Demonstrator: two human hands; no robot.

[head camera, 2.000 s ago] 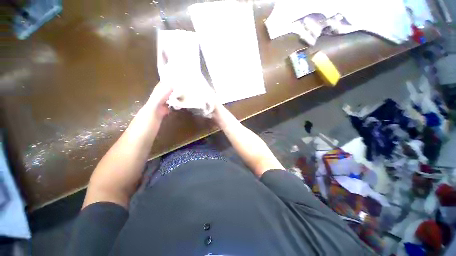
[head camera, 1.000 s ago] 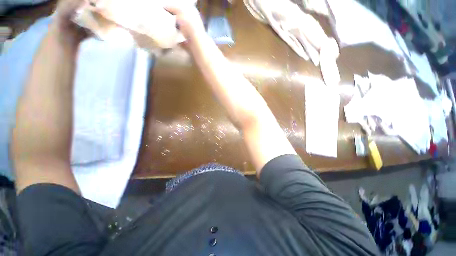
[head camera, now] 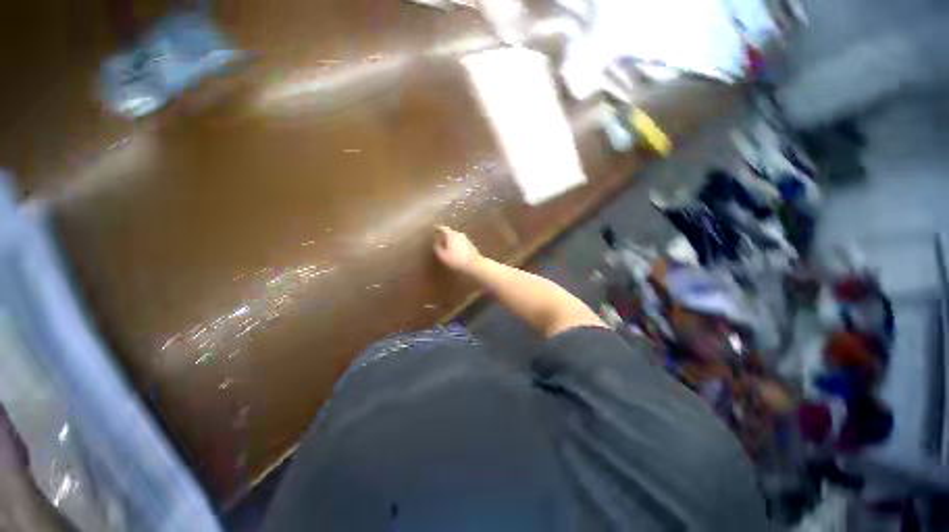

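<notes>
The picture is blurred. My right hand (head camera: 455, 249) is over the brown table near its front edge. Its fingers look curled and no held thing can be made out. My left hand cannot be made out. A long white panel (head camera: 529, 125) lies flat beyond my right hand, to its upper right. A light blue panel edge (head camera: 114, 384) runs down the left side, with beige-grey glittery cloth (head camera: 57, 457) beside it at the rim.
A white heap (head camera: 666, 36) lies at the upper right, near a small pale box (head camera: 614, 127) and a yellow block (head camera: 650, 133). A grey-blue object (head camera: 167, 64) lies on the table's far left. Mixed scraps (head camera: 728, 312) cover the floor at right.
The view has swung. The pale cloth that both hands held is no longer seen in them. My right hand has come back near the front edge, and my left hand has left clear view.
</notes>
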